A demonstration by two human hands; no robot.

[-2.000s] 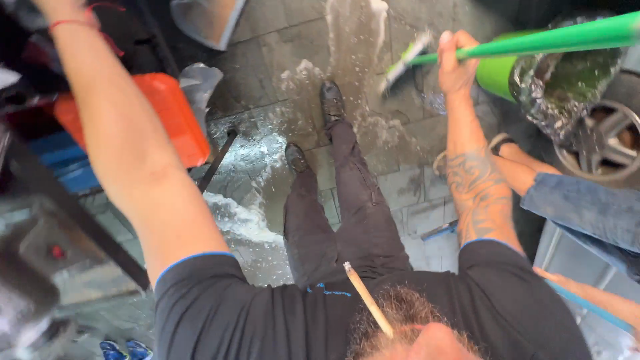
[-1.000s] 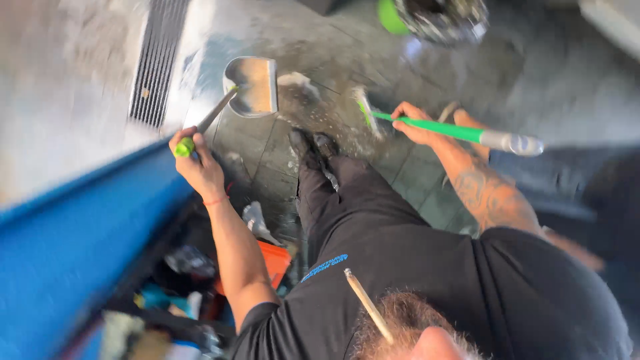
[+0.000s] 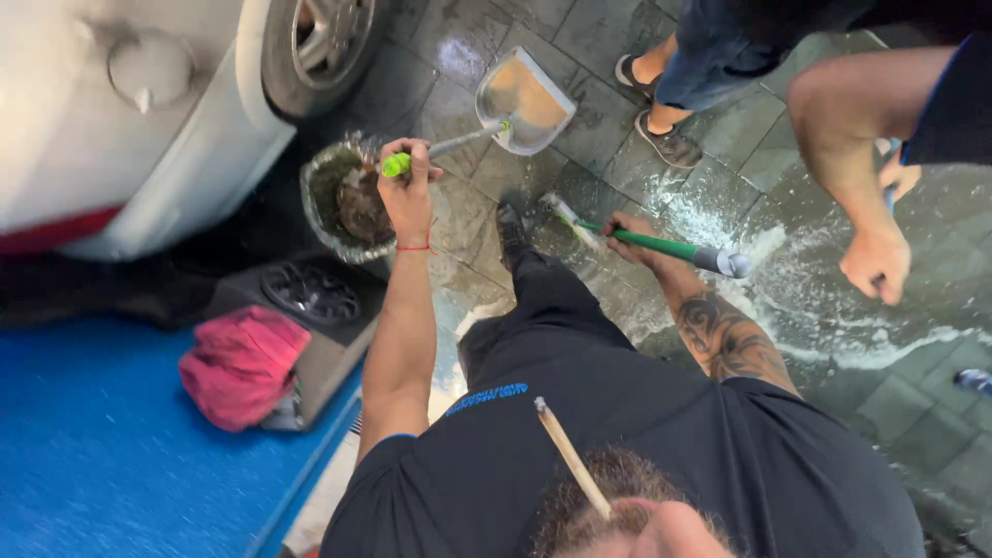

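My left hand [image 3: 409, 186] is closed around the upper end of the long-handled dustpan's pole [image 3: 469, 139]. The dustpan [image 3: 529, 99], holding murky brownish liquid, is at the pole's far end over the wet paving. My right hand [image 3: 632, 236] grips the green handle [image 3: 666, 246] of a broom, whose grey end points right. The broom's bristled head [image 3: 570, 219] is low near my shoe [image 3: 511, 229]. Just left of and below my left hand stands a bin with a clear plastic liner [image 3: 314, 194] and dark contents.
A light-coloured car with a wheel [image 3: 318, 58] is at the upper left. A red cloth [image 3: 244, 364] lies by a blue surface [image 3: 101, 434]. Co-workers stand at the upper right, one with an arm [image 3: 837, 170] reaching down. Foamy water [image 3: 775, 310] covers the paving [image 3: 891, 403] at right.
The view has swung round a lot. Two seconds ago my left hand's grip was out of frame; one second ago it held the dustpan pole, as now. The lined bin is now beside my left hand.
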